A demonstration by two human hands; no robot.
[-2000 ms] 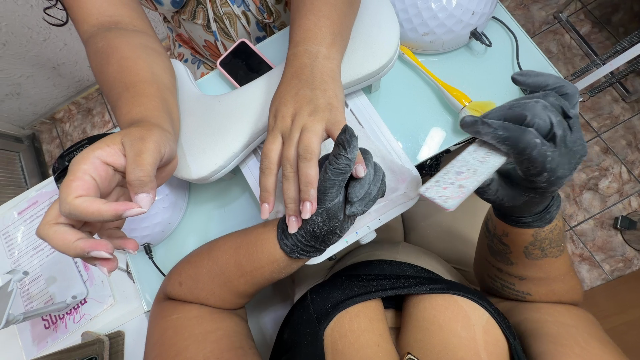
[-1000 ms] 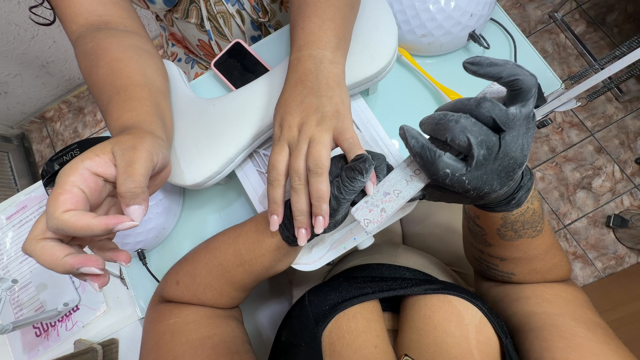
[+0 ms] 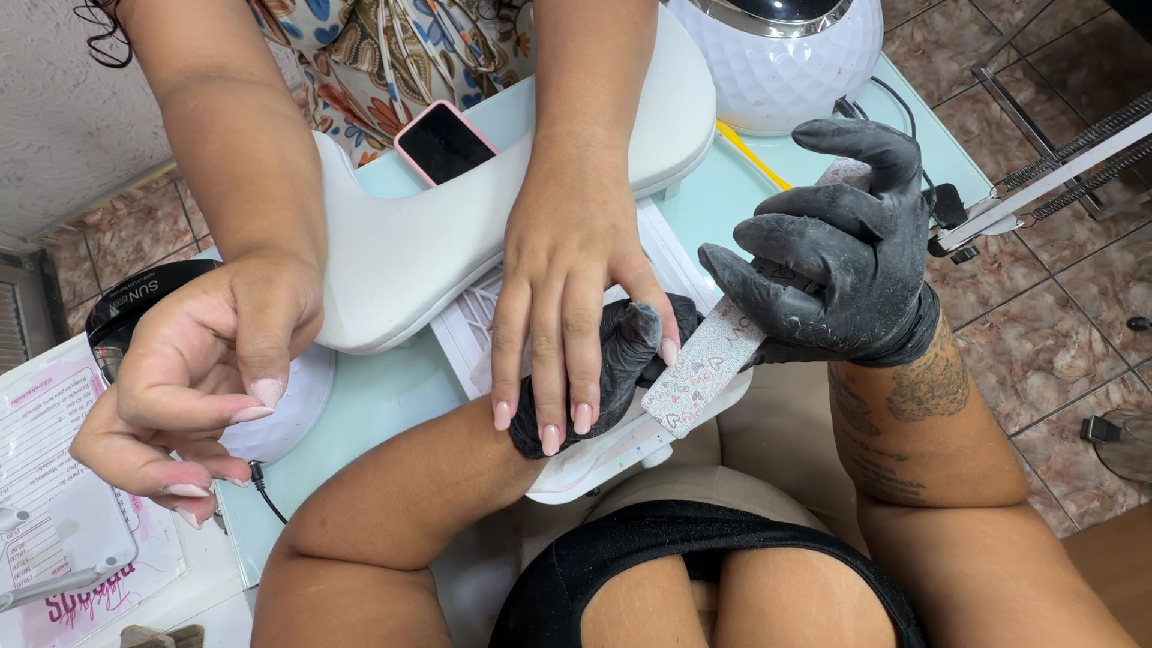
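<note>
My right hand (image 3: 832, 261), in a dusty black glove, grips a patterned nail file (image 3: 706, 369) whose lower end lies beside the thumbnail of another person's hand (image 3: 562, 288). Beneath that hand is my left hand (image 3: 621, 360), also black-gloved, holding the person's thumb; the person's fingers lie over my glove and partly hide it. The person's other hand (image 3: 216, 378) is raised at the left with its fingers curled. Under the held hand sits a white dust collector tray (image 3: 594, 468).
A white padded armrest (image 3: 423, 261) crosses the table, with a pink-edged phone (image 3: 445, 144) behind it. A white nail lamp (image 3: 783, 72) stands at the back and a yellow-handled brush (image 3: 751, 155) lies near it. Another lamp (image 3: 292, 414) and printed sheets (image 3: 45, 504) are at the left.
My right hand first held the file up, away from the person's fingers. It has since moved left, and the file now lies at the person's thumb. My left hand has stayed under the person's hand.
</note>
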